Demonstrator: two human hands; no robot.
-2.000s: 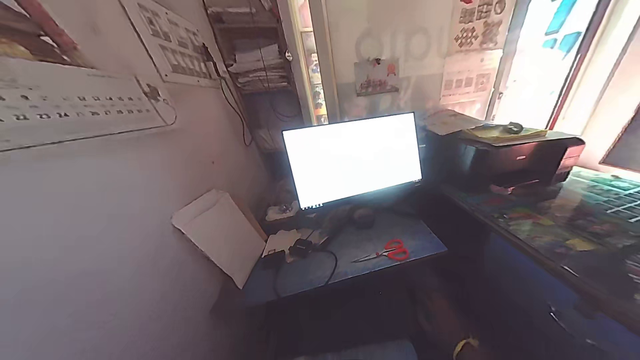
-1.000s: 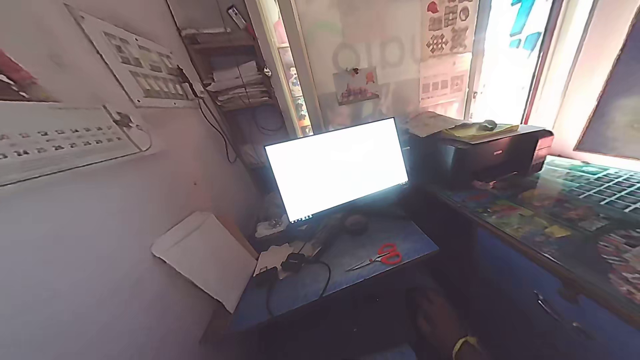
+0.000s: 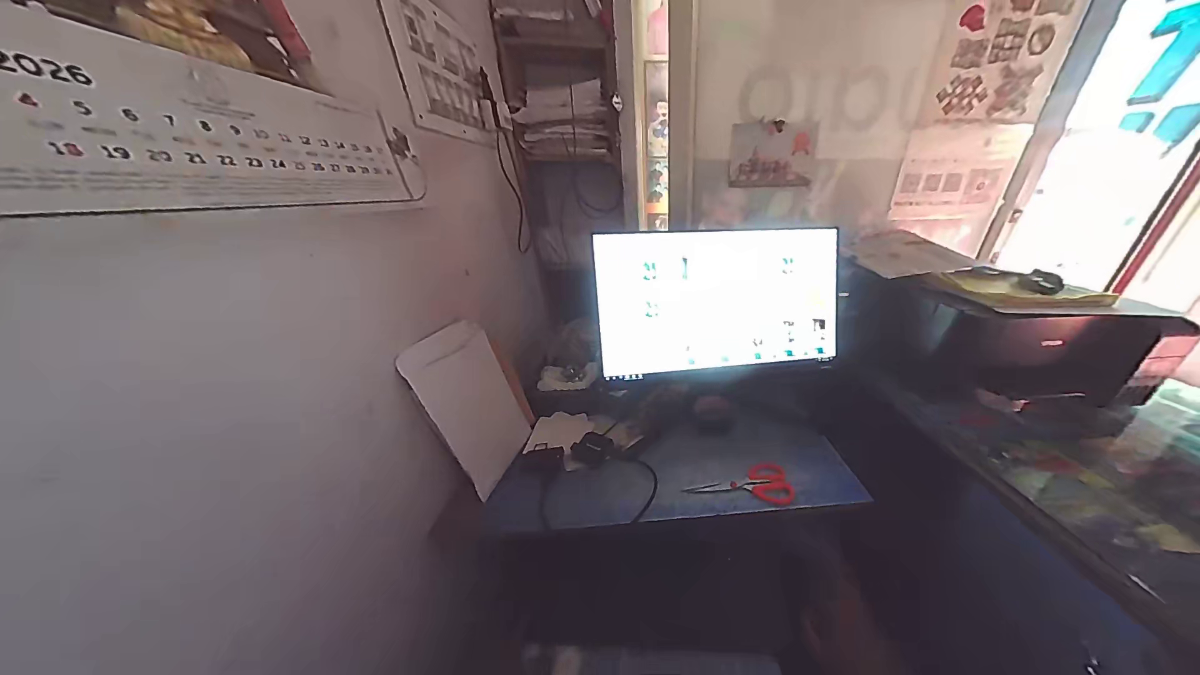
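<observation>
My right hand (image 3: 830,600) is low in the view, dark and blurred, below the front edge of the blue desk top (image 3: 694,469); whether it holds anything cannot be told. My left hand is out of view. Red-handled scissors (image 3: 750,485) lie on the desk, blades pointing left. A lit monitor (image 3: 717,305) stands at the back. Left of the scissors are a black cable (image 3: 653,487), a dark adapter or plug (image 3: 592,448) and some papers (image 3: 560,431). A white folder or pad (image 3: 469,403) leans on the wall.
A black printer (image 3: 1041,361) with papers and a yellow folder (image 3: 1022,292) on top stands at the right, by a glass-topped counter (image 3: 1116,478). Shelves with stacked papers (image 3: 562,117) rise behind the desk. A wall calendar (image 3: 197,131) hangs at the left.
The monitor has gone from a blank white screen to one showing small icons. My right hand, seen near the desk's front right a second ago, is still low there. The view has shifted.
</observation>
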